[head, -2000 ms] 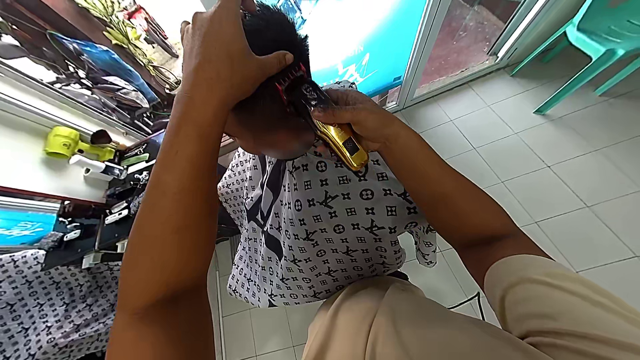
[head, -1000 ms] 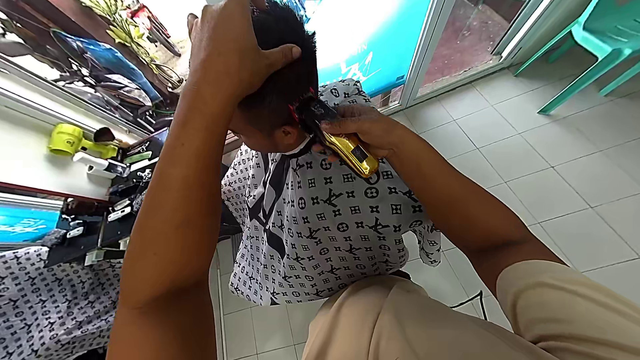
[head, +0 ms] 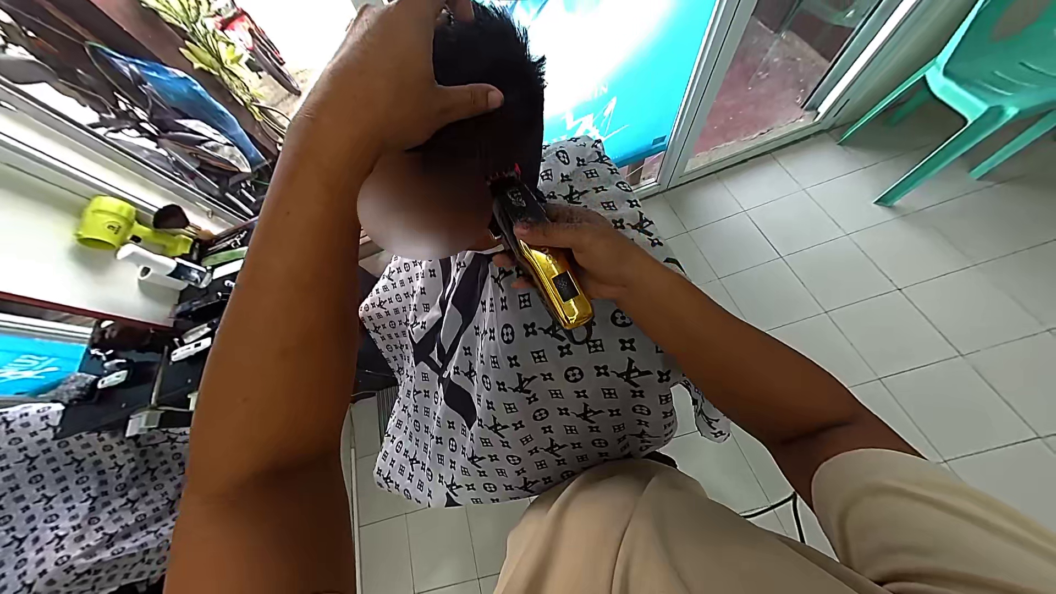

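Note:
A seated person with short dark hair (head: pixel 495 74) wears a white barber cape (head: pixel 569 388) with a dark printed pattern. My left hand (head: pixel 404 78) rests on the top and side of the head, thumb stretched across the hair; its other fingertips are partly cut off by the frame's top edge. In my right hand (head: pixel 586 247) is a black and gold hair clipper (head: pixel 549 268), tilted with its blade end up against the hair at the side of the head. Reddish parts show near the blade. My right fingers wrap under the clipper body and are partly hidden.
At the left, a black counter (head: pixel 153 379) holds several clippers and tools, with a lime-green blower (head: pixel 111 223) near the wall. A mirror reflects the cape. A green plastic chair (head: pixel 982 91) stands at upper right beside a glass door. A black cord (head: pixel 796 516) lies on the tiled floor.
Two seconds ago the clipper was higher against the head; it moved down, then slightly back up. My left hand stays on the head, which appears turned or tilted differently.

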